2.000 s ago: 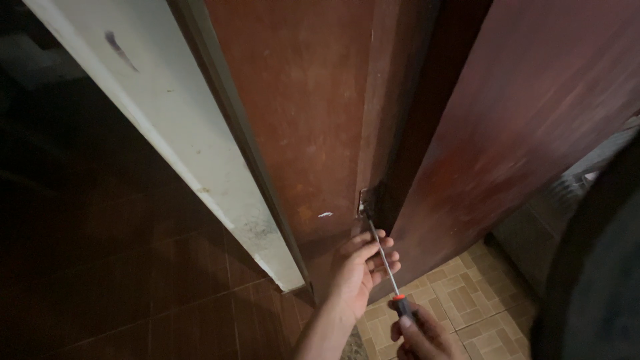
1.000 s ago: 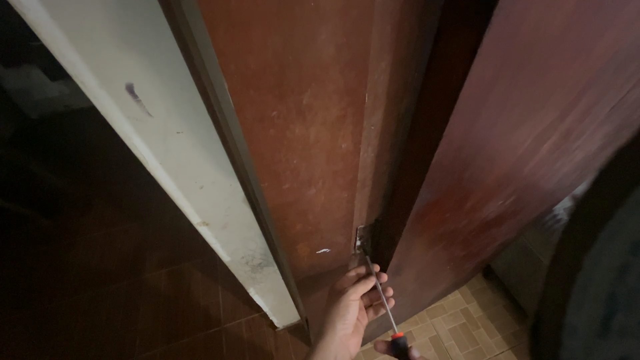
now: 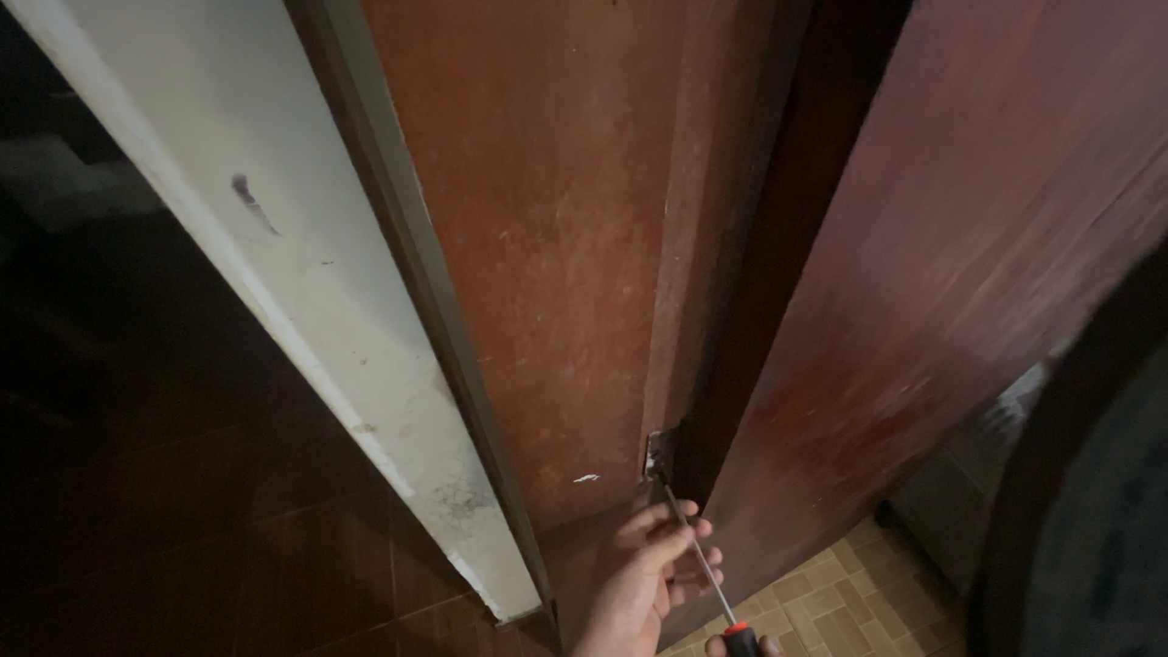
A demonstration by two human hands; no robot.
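Observation:
A small metal hinge (image 3: 655, 453) sits low on the edge of the reddish-brown wooden door frame (image 3: 557, 228), beside the wooden door (image 3: 912, 301). The tip of a screwdriver (image 3: 710, 575) with a black and orange handle meets the hinge; the exact contact is too dark to tell. My left hand (image 3: 652, 570) steadies the thin metal shaft between thumb and fingers, just below the hinge. At the bottom edge, my right hand (image 3: 753, 646) is around the handle, mostly cut off by the frame.
A scuffed, pale wall edge (image 3: 365, 365) runs down the left, beside a dark tiled floor (image 3: 319, 566). Light patterned floor tiles (image 3: 830, 602) lie beneath the door. A dark, blurred curved object (image 3: 1086, 474) blocks the lower right.
The view has shifted, and the hands and hinge sit lower in it. My right hand shows less than in the earliest frame. Both hands remain at the screwdriver, its tip still at the hinge.

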